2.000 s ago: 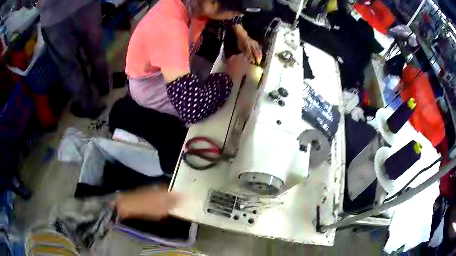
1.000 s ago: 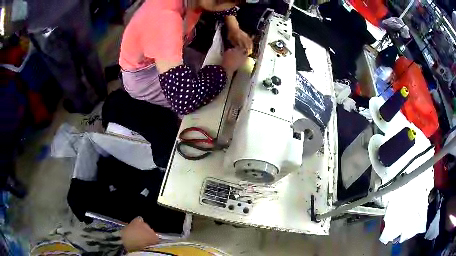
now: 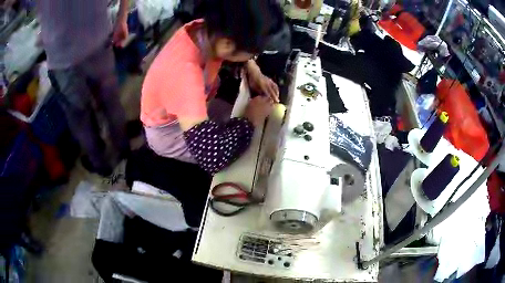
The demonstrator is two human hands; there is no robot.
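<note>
Neither of my hands is in view. Nearest in front of me a white sewing machine (image 3: 302, 166) stands on a pale table (image 3: 221, 237), its round handwheel end towards me. Fabric shears (image 3: 231, 199) with red and black looped handles lie on the table left of the machine. Another person in a coral top (image 3: 174, 83) sits at the left side, both hands near the needle end. What those hands hold is mostly hidden.
A container with white cloth (image 3: 152, 209) and black cloth (image 3: 149, 249) is at lower left. A person stands at upper left (image 3: 77, 33). Thread cones (image 3: 441, 177), a red bag (image 3: 462, 119) and white cloth (image 3: 462, 237) are at right. Black fabric (image 3: 368, 61) lies behind.
A blurred hand at the lower left, seen in both earlier frames, is out of the picture. The view has tilted up, showing more of the seated person and the standing person.
</note>
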